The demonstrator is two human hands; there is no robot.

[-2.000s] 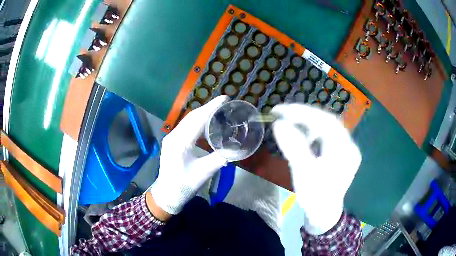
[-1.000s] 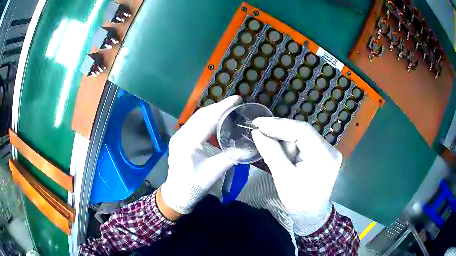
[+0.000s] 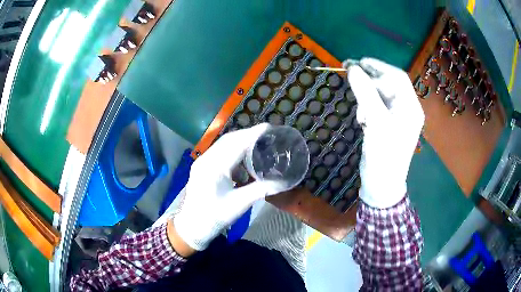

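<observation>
My left hand (image 3: 220,182), in a white glove, holds a clear plastic cup (image 3: 280,158) with thin slivers or residue inside. The cup is over the lower left part of the orange-brown fixture plate (image 3: 240,91). My right hand (image 3: 388,125), also gloved, is at the plate's right side and pinches a thin pale stick (image 3: 327,69) between its fingertips. The stick points left over the upper rows of round grey-green discs (image 3: 296,93), between grey strips. Whether its tip touches anything cannot be told. My hands hide parts of the plate.
Copper-coloured wire-wound rings (image 3: 457,80) stand on a brown board (image 3: 457,145) at the right. Brown boards with black parts (image 3: 125,43) lie at the upper left. A blue stool (image 3: 108,182) is below the bench's left edge. Orange-brown strips (image 3: 28,211) lie far left.
My right hand has moved from the cup up and to the right, taking the stick out over the discs. My left hand still holds the cup. The view has shifted slightly.
</observation>
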